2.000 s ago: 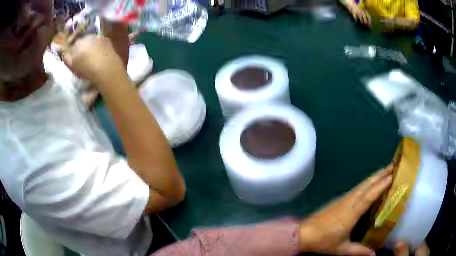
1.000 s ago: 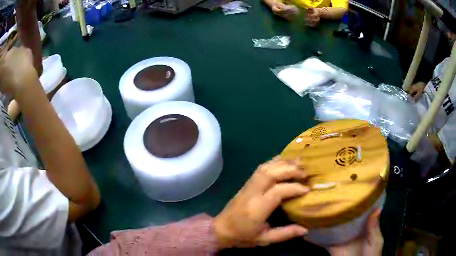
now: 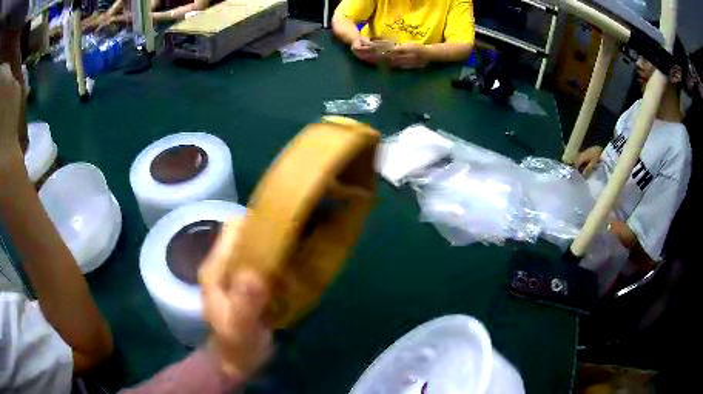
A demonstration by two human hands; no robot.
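My left hand (image 3: 239, 304), in a pink sleeve and blurred, grips the wood-grain base (image 3: 287, 204) by its near side. The base is raised and tilted on edge, with its hollow dark inside facing right. The white housing (image 3: 451, 350) is at the bottom edge, open and partly cut off. An inner white surface and a small dark wire show in it. The base and housing are apart. My right hand is not in view. Two white drums with brown centres, a front one (image 3: 163, 288) and a back one (image 3: 146, 188), stand on the green table behind my left hand.
White bowls (image 3: 85, 219) and a person's bare arm (image 3: 38, 246) are at the left. Clear plastic bags (image 3: 486, 196) lie at centre right, with a phone (image 3: 547, 283) near the right edge. Cream pipes (image 3: 624, 161) rise there. Other people sit at the far and right sides.
The wood-grain base has come off the white housing and moved up and left in my left hand. My right hand has left the picture. The view has shifted, showing more of the far side.
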